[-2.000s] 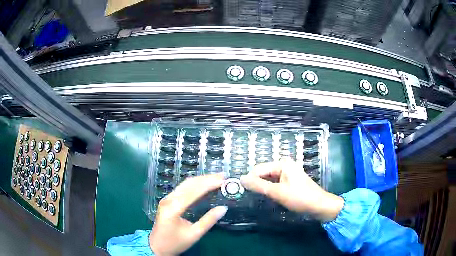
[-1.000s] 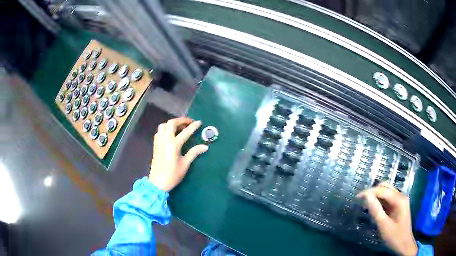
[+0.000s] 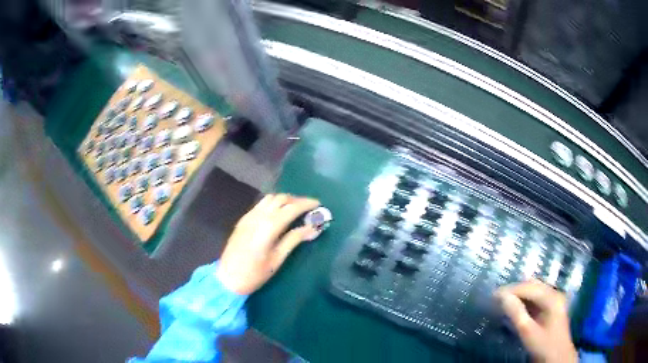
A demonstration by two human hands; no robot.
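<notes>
My left hand (image 3: 264,242) is at the left part of the green bench top, with thumb and index finger on the edges of a round unit (image 3: 317,220), a silver-white ring with a darker centre. The unit is left of the clear blister tray (image 3: 426,301). The tray lies tilted in view, with dark parts in its left columns. My right hand (image 3: 541,319) is over the tray's lower right, fingers curled and thumb close to them. It is blurred, and whether it holds anything cannot be told.
A tan board (image 3: 206,145) covered with round units lies on the green side table (image 3: 64,131) at left. A grey upright (image 3: 231,60) stands between table and conveyor. Several discs sit on the green belt (image 3: 426,85) at right. A blue bin (image 3: 612,301) is right of the tray.
The view has swung left since the first frame. Since the second, my left hand has closed from open fingers onto the round unit. My right hand stays over the tray's lower right.
</notes>
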